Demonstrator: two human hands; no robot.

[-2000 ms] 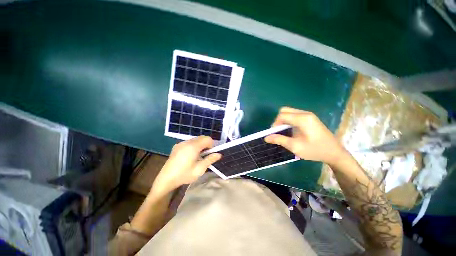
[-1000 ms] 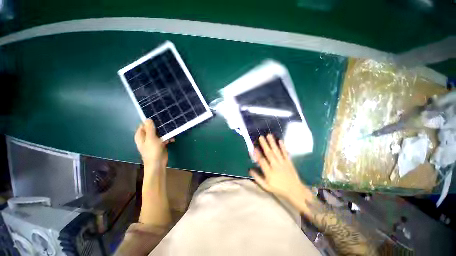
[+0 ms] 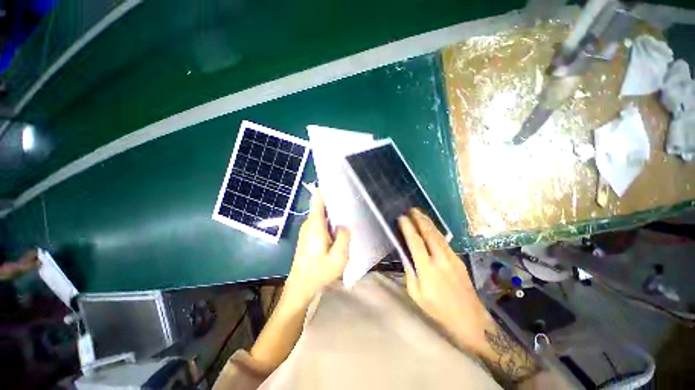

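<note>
A solar panel (image 3: pixel 263 181) lies face up on the green bench, its dark grid and white frame showing. A white cable (image 3: pixel 302 207) runs from its right side. My left hand (image 3: pixel 318 247) grips the lower left edge of a panel with its white back (image 3: pixel 347 206) showing. My right hand (image 3: pixel 430 255) holds a second, dark-faced panel (image 3: pixel 396 187) at its lower end, fingers on its face. This panel is tilted and overlaps the right side of the white-backed one.
A film-covered brown board (image 3: pixel 495 175) is at right, with a grey metal tool (image 3: pixel 545 103) over it and crumpled white tissues (image 3: pixel 622 148). A pale rail (image 3: pixel 305 85) runs behind. A grey-white machine (image 3: pixel 129 372) is lower left; another person's hand (image 3: pixel 19 266) shows at far left.
My left hand has let go of the face-up panel, now lying at left, and taken hold of the white-backed one. My right hand has lifted the dark-faced panel at an angle. The view has turned.
</note>
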